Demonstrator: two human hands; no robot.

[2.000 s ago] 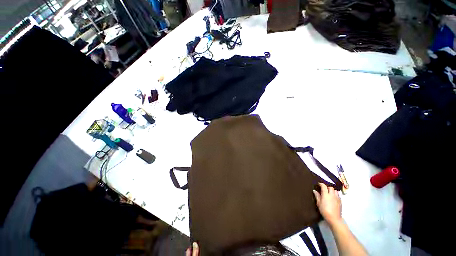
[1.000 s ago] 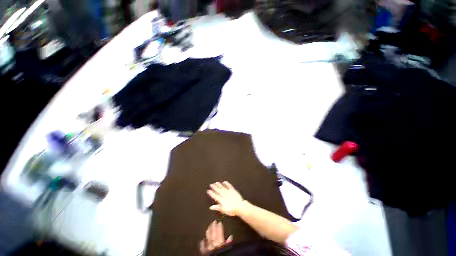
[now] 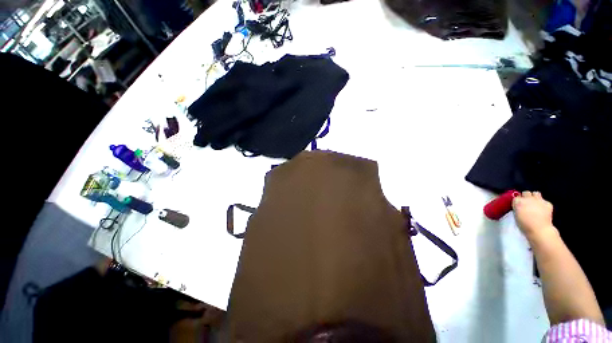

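A brown sleeveless garment (image 3: pixel 329 241) lies flat on the white table in front of me, its lower end cut off by the frame edge. Strap loops stick out at both sides. My right hand (image 3: pixel 533 214) is stretched out to the right, with its fingertips at the near end of a red thread cone (image 3: pixel 500 205). Whether the fingers grip the cone is not clear. Snips with orange handles (image 3: pixel 451 216) lie between the garment and the cone. My left hand is out of the picture.
A black garment (image 3: pixel 275 100) lies beyond the brown one. Thread cones (image 3: pixel 174 218) and a purple-blue bottle (image 3: pixel 127 157) stand or lie at the left of the white table (image 3: pixel 416 134). A large black heap (image 3: pixel 564 147) is at the right. A dark brown pile (image 3: pixel 456 17) is at the back.
My right hand has left the brown garment and moved right to the red cone. My left hand has gone out of view. The garment stays flat on the table.
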